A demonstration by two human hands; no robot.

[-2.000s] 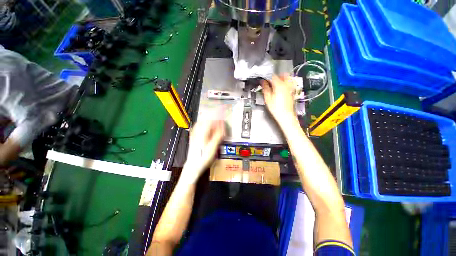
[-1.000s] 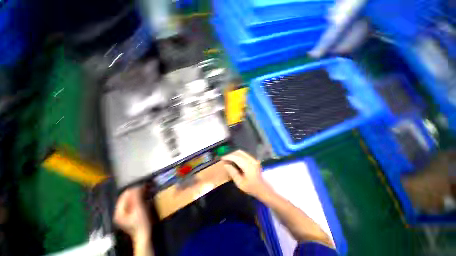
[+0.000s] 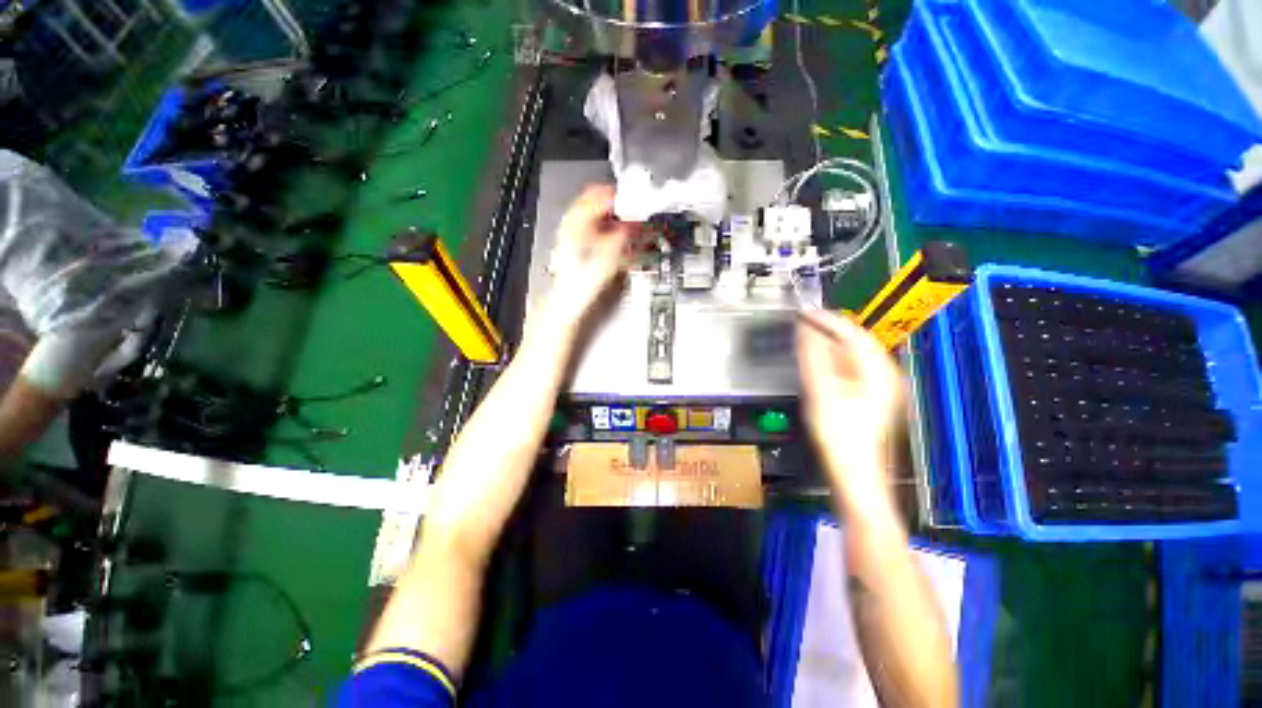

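Note:
My left hand reaches to the left side of the fixture, just under the wrapped machine head. Its fingertips are blurred, and whether they grip anything cannot be told. My right hand is blurred over the right edge of the base plate. It holds a small black part at its fingertips, above the plate. A slotted metal guide bar runs from the fixture toward me.
Yellow-black bars flank the plate. A red knob and a green button are at the front. A blue bin with a parts tray stands right. A person's sleeve shows left, beyond the green belt.
The view has swung back to the machine. Both hands have left its front edge: my left is up at the fixture, my right is over the plate with a black part.

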